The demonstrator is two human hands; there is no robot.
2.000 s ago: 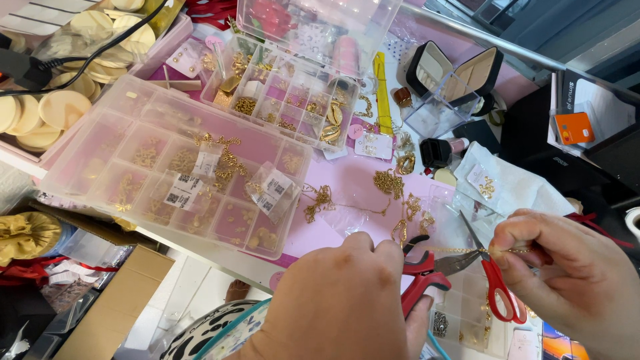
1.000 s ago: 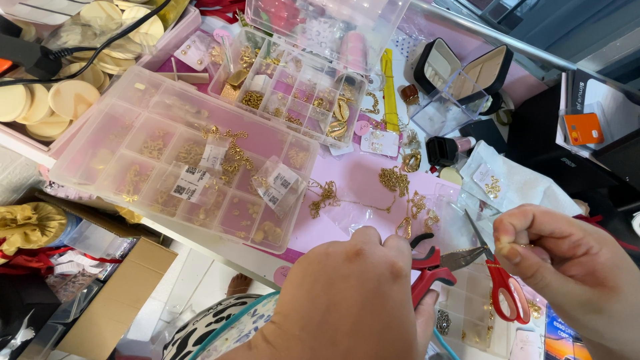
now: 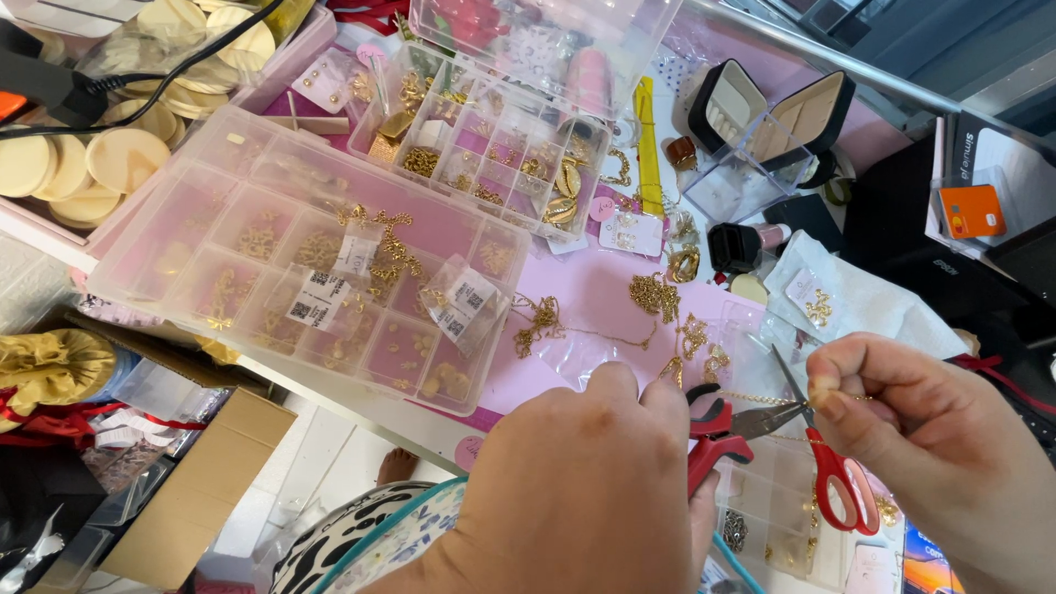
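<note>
My left hand (image 3: 577, 478) is closed around the red handles of a pair of pliers (image 3: 726, 429), whose jaw tips point right. Between the thumb and fingers of my right hand (image 3: 916, 437) is a thin gold chain (image 3: 763, 399), touching or very near the plier tips. Behind the pliers and beside my right hand lie red-handled scissors (image 3: 841, 487), blades partly apart. A tangle of gold chain (image 3: 654, 295) lies on the pink surface beyond my left hand. My fingertips hide the chain's end.
A closed-lid plastic organizer (image 3: 445, 206) with gold pieces lies left, a smaller open compartment box (image 3: 495, 132) behind it. Black jewelry boxes (image 3: 726, 107) stand at the back. A compartment tray (image 3: 755, 495) lies beneath the hands. Wooden-coloured discs (image 3: 128, 157) fill a pink box at far left.
My right hand's fingertips have come closer to the plier tips than one second ago. My left hand keeps its hold on the pliers.
</note>
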